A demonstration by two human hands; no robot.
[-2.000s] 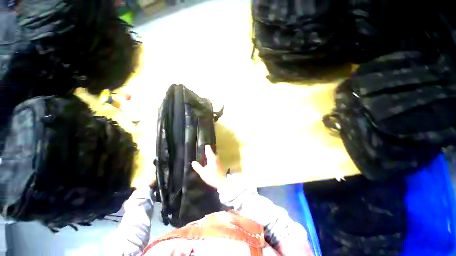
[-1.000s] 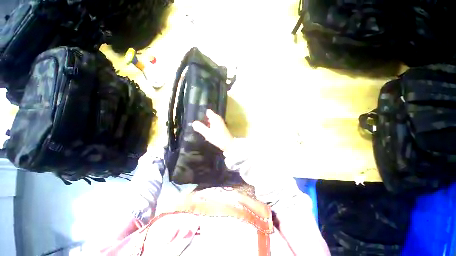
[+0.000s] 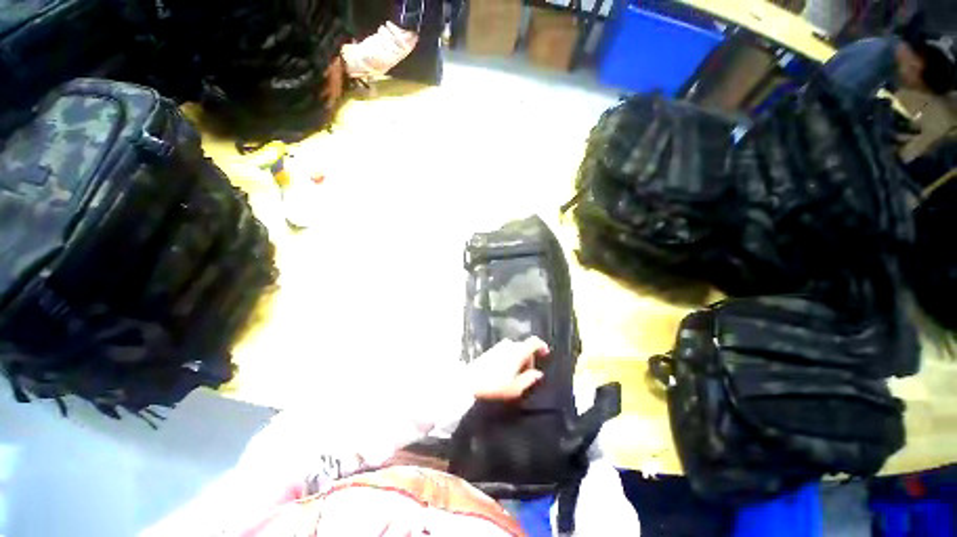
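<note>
A camouflage backpack (image 3: 519,294) stands on its narrow side on the pale yellow table in front of me, its long axis pointing away from me. My left hand (image 3: 509,372) lies on its upward face, fingers a little apart, not wrapped round it. A black strap with a wider end (image 3: 598,411) sticks out at the bag's near right. My right sleeve (image 3: 609,503) shows low beside the bag; my right hand is hidden behind the bag and strap.
Backpack stacks stand at left (image 3: 126,241) and right (image 3: 661,189), with another backpack (image 3: 787,388) at the near right. A small yellow item (image 3: 275,159) lies at left. Another person's hand (image 3: 334,82) touches the far-left stack. Blue bins stand beyond the table (image 3: 656,50) and below its edge (image 3: 777,512).
The backpack has been turned and sits further right in view. My right hand was on its face; now my left hand is there. The view has tilted up, showing more beyond the table.
</note>
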